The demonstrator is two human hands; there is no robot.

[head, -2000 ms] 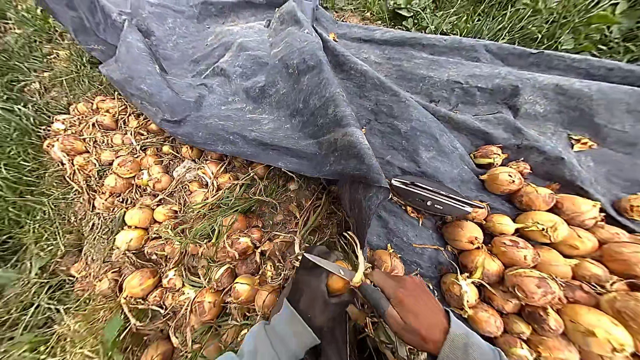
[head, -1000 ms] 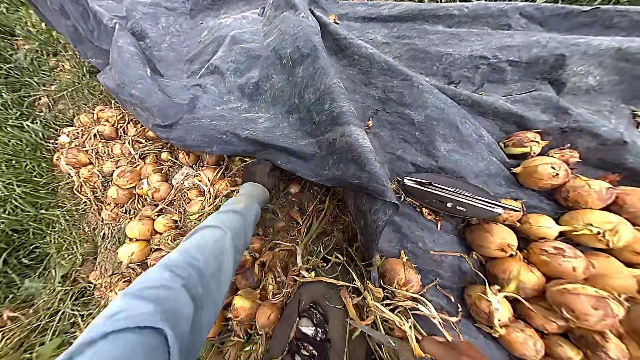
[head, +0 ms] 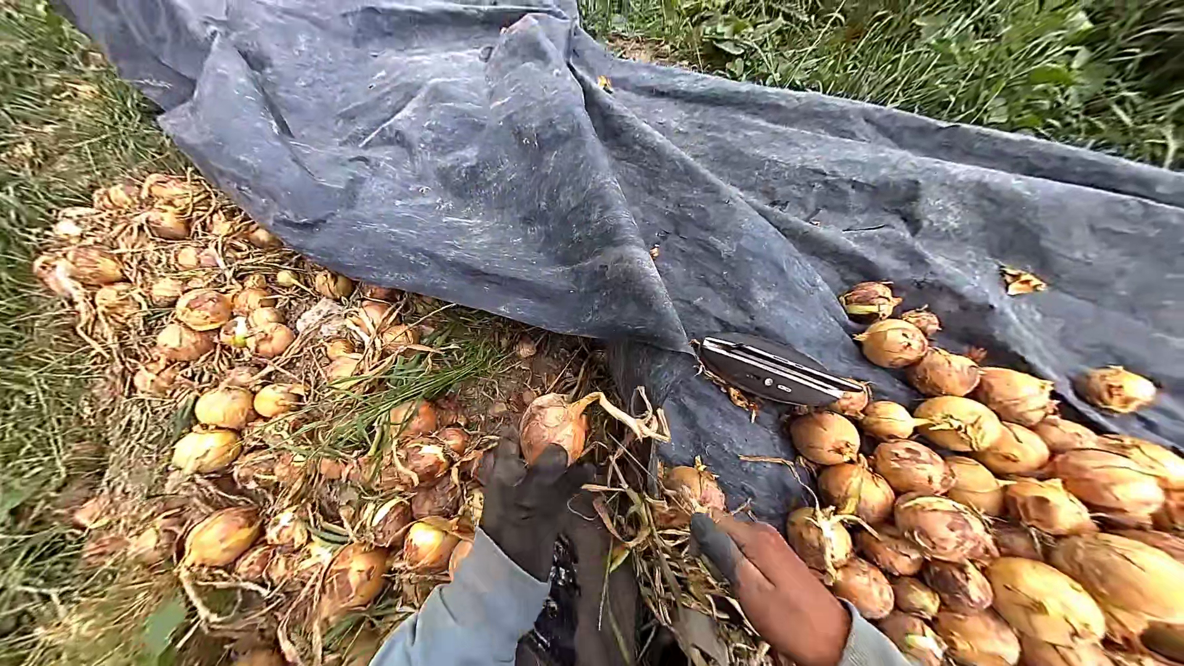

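My left hand (head: 532, 509), in a dark glove, holds a yellow onion (head: 553, 427) from below, its dry, bent stem pointing right. To its right, my right hand (head: 782, 583) is low with the fingers turned inward; a dark grey piece shows at its fingertips, and I cannot tell whether it is a knife handle or part of a glove. Another onion (head: 694, 488) lies just above that hand, among dry stalks. A black, flat case or tool with shiny metal strips (head: 777, 370) rests on the grey-blue fabric sheet (head: 555, 185), above and between the hands.
Onions with dry tops (head: 222, 407) cover the ground at left. A pile of onions with short tops (head: 943, 527) sits on the sheet at right. The sheet is folded and rumpled; grass (head: 925, 65) borders it. Part of a dark-clothed leg or shoe (head: 592, 592) shows between my hands.
My left arm, stretched out over the onions at left a second ago, has drawn back toward me, and the hand now holds an onion. The knife blade plain two seconds ago is not clearly visible.
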